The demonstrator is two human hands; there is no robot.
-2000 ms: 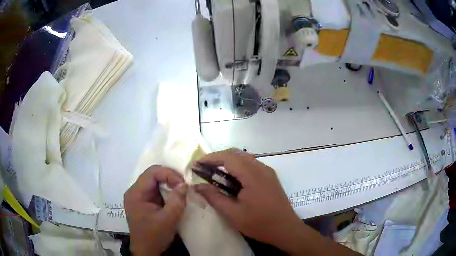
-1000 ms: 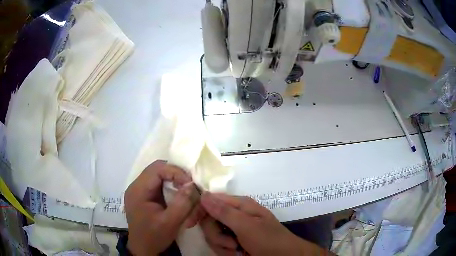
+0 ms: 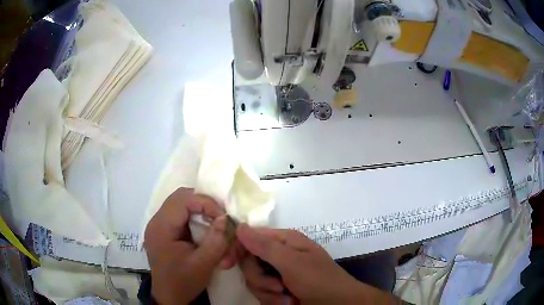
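Note:
A cream-white garment piece (image 3: 223, 170) lies bunched on the table's front part and runs down between my hands. My left hand (image 3: 191, 244) is closed on the cloth, thumb and fingers pinching it. My right hand (image 3: 292, 259) meets it at the fingertips, with thumb and forefinger at the same spot on the cloth. A small dark patch shows under my right fingers, too hidden to tell if it is the snips. What lies exactly between the fingertips is hidden.
A white sewing machine (image 3: 292, 41) stands behind, with its needle plate (image 3: 259, 107). A layered bundle of cut pieces (image 3: 110, 77) and a cut panel (image 3: 45, 161) lie left. A pen (image 3: 474, 137) lies right. A printed tape (image 3: 405, 217) follows the front edge. Cloth (image 3: 471, 262) hangs below right.
The dark snips seen in my right hand two seconds ago no longer show clearly. My right fingers have closed in against my left fingertips. The cloth beyond my hands has opened into a fold.

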